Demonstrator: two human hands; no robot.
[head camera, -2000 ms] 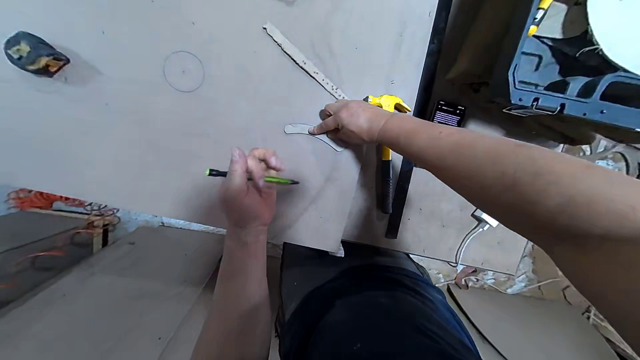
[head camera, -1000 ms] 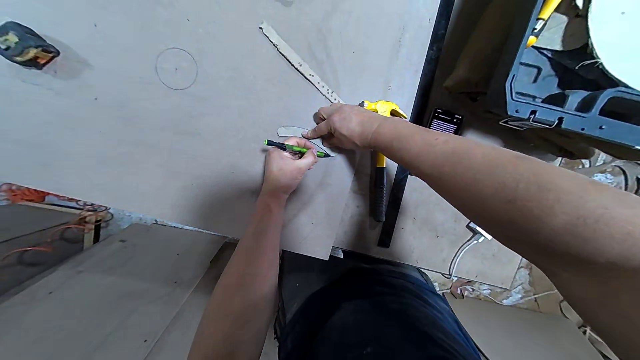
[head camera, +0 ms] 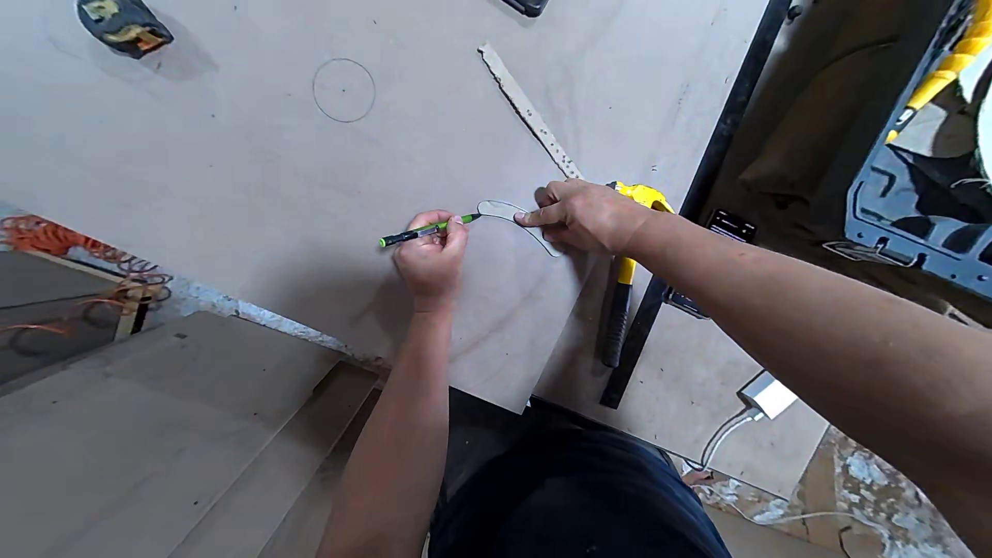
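Between its thumb and fingers my left hand (head camera: 432, 252) holds a green and black pencil or pen (head camera: 418, 233), its tip at the left end of a small curved flat template (head camera: 497, 209). The fingertips of my right hand (head camera: 581, 215) press on that template and hide part of it. A dark outline runs along the template's edge on the pale board (head camera: 256, 163). A narrow perforated strip (head camera: 531, 116) lies just beyond my right hand. Under my right wrist is a hammer (head camera: 620, 310) with a yellow head and black grip.
A tape measure (head camera: 124, 27) lies at the upper left, near a drawn circle (head camera: 343, 91). A black straight bar (head camera: 635, 349) runs beside the hammer. Phone (head camera: 731, 225), blue-grey toolbox (head camera: 907, 232) and white adapter (head camera: 767, 394) are at the right. Orange coiled hose (head camera: 46, 236) hangs at the left.
My left hand has brought the pencil or pen to the template, then moved its tip from near the right end to the left end. My right hand stays on the template.
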